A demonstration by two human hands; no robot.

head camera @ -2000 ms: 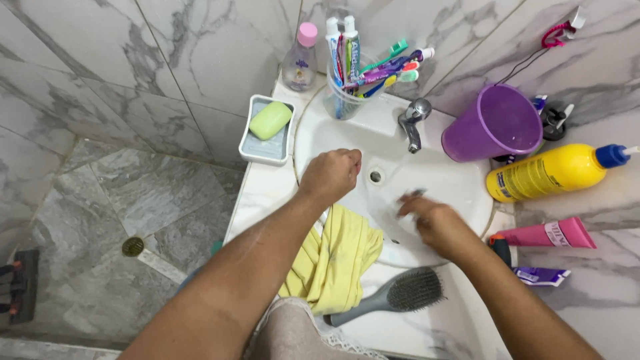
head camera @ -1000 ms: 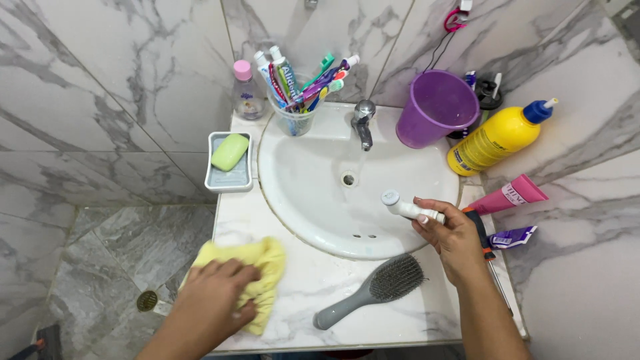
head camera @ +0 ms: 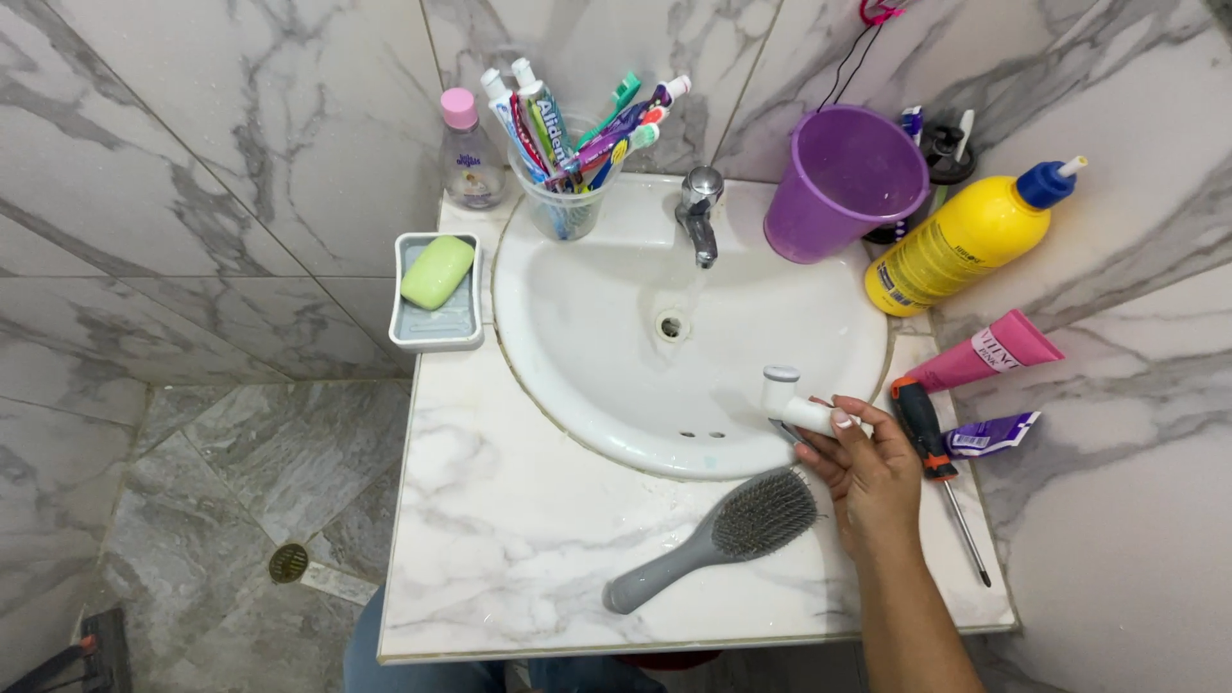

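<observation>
My right hand [head camera: 871, 462] grips a white plastic elbow pipe fitting [head camera: 782, 393] over the front right rim of the white washbasin [head camera: 616, 385]. A thin grey metallic piece [head camera: 791, 433] sticks out beneath the fitting, by my fingers; what it is I cannot tell. Just left of the hand, a grey hairbrush [head camera: 712, 539] lies bristles up on the marble-patterned counter. A screwdriver [head camera: 929, 433] with a black and orange handle rests right of the hand. Water seems to run from the chrome faucet [head camera: 702, 212]. My left hand is out of view.
A soap dish [head camera: 436, 337] with green soap [head camera: 438, 272] stands left of the basin. Behind are a clear bottle [head camera: 472, 164] and a cup [head camera: 568, 217] of toothbrushes and tubes. A purple bucket [head camera: 818, 207], yellow bottle [head camera: 958, 241], pink tube [head camera: 1030, 346] and purple tube [head camera: 996, 435] line the right.
The yellow cloth and my left hand, on the left of the counter one second ago, have left the view. My right hand still holds the fitting near the basin's front right rim.
</observation>
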